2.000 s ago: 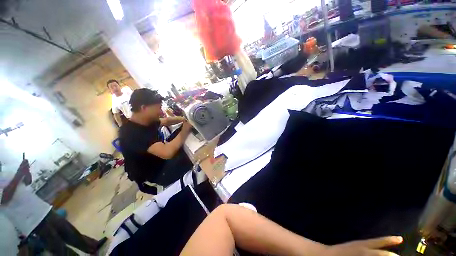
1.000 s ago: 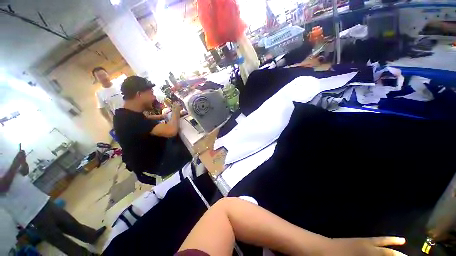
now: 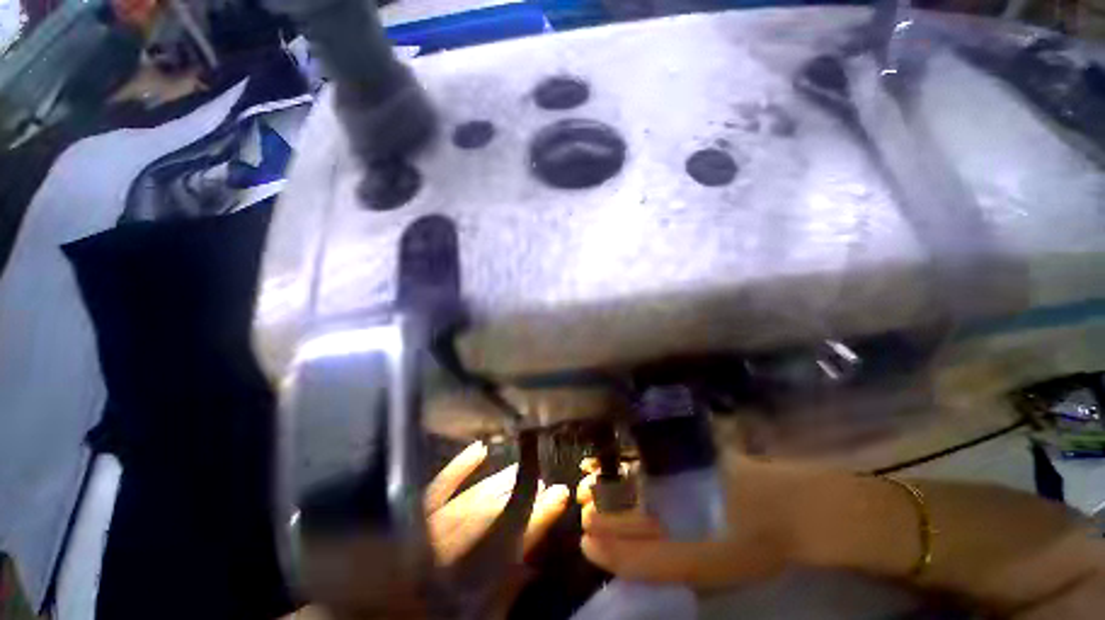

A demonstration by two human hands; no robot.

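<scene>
The white sewing machine head (image 3: 703, 230) with dark round holes fills the middle of the view, blurred. A shiny metal guard (image 3: 349, 472) is on its front. My left hand (image 3: 485, 515) lies low under the head, fingers spread in yellow light, partly hidden by the guard and machine parts. My right hand (image 3: 691, 533) comes in from the right, fingers bent near the needle area; what its fingertips touch is hidden. Black fabric (image 3: 182, 400) lies left of the head and runs under it. A small pale piece (image 3: 636, 601) is below my right hand.
White cut panels (image 3: 43, 242) lie at the far left. Fabric scraps (image 3: 224, 164) are behind the black fabric. A blue edge (image 3: 473, 29) runs behind the machine. A grey upright post (image 3: 370, 85) stands on the head. A thin dark cord (image 3: 951, 449) is at the right.
The view has swung right and down from the neighbouring operator onto the machine head. My right hand has come into view. My left hand now shows under the head, beside the needle area.
</scene>
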